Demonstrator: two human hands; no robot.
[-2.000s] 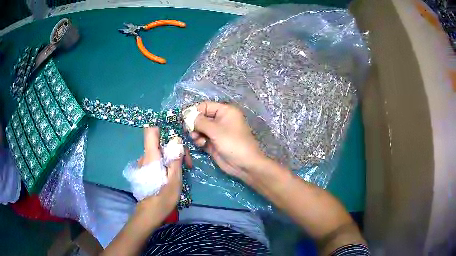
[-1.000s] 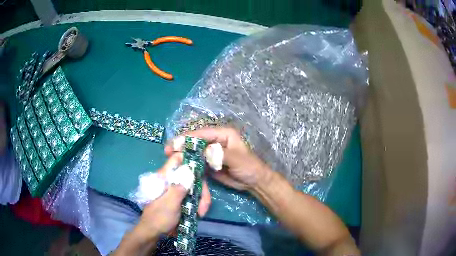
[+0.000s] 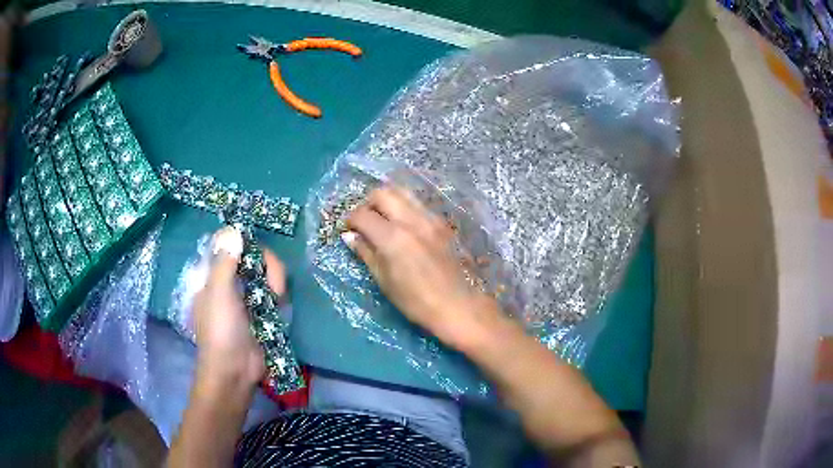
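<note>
My left hand (image 3: 228, 302) holds a green PCB strip (image 3: 267, 320) upright, thumb with a white cover near its top end. A white wad shows at the palm. My right hand (image 3: 406, 256) is at the open mouth of the clear plastic bag (image 3: 548, 174), its fingers down among small metal components (image 3: 340, 215). The fingertips are partly hidden, so I cannot tell what they hold. Another PCB strip (image 3: 205, 194) lies on the green bench, its middle just beyond the top end of the held strip.
A stack of green PCB panels (image 3: 82, 201) is at the left, with crumpled plastic film (image 3: 114, 306) below it. A tape roll (image 3: 132, 41) and orange-handled nippers (image 3: 297, 73) lie beyond. A large cardboard carton (image 3: 722, 228) stands at the right edge.
My left hand has moved left and away from my right hand, keeping the strip. My right hand has left the strip and reached into the bag's opening.
</note>
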